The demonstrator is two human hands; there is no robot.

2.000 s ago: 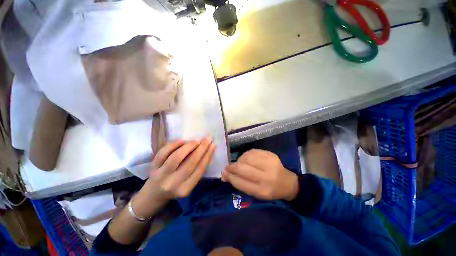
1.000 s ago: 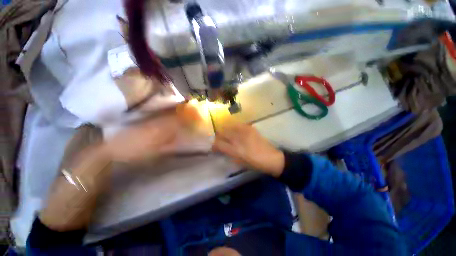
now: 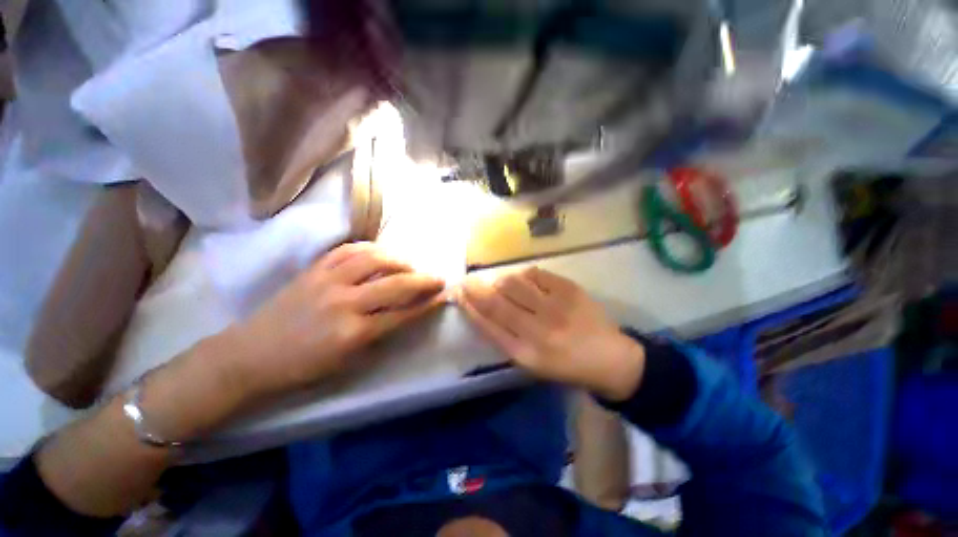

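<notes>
White cloth (image 3: 275,243) joined to brown fabric (image 3: 275,115) lies on the sewing table left of the needle area. A narrow brown strip (image 3: 365,189) runs across the white cloth under the lamp. My left hand (image 3: 352,304) reaches in from the left with its fingertips at the cloth's near edge. My right hand (image 3: 552,325) meets it from the right, and its fingertips pinch the same edge. Glare hides the cloth between them. The presser foot and needle (image 3: 504,173) are blurred, just behind my fingertips.
Green and red handled scissors (image 3: 688,220) lie right of the needle. The machine head (image 3: 567,94) spans the back, blurred. A brown fabric piece (image 3: 89,294) lies at the left. A blue crate (image 3: 835,420) stands at the lower right, with brown cloth (image 3: 830,330) over its rim.
Since two seconds ago, both hands and the cloth edge have moved from the table's front edge up towards the needle. The camera view has also shifted, bringing the machine head into view.
</notes>
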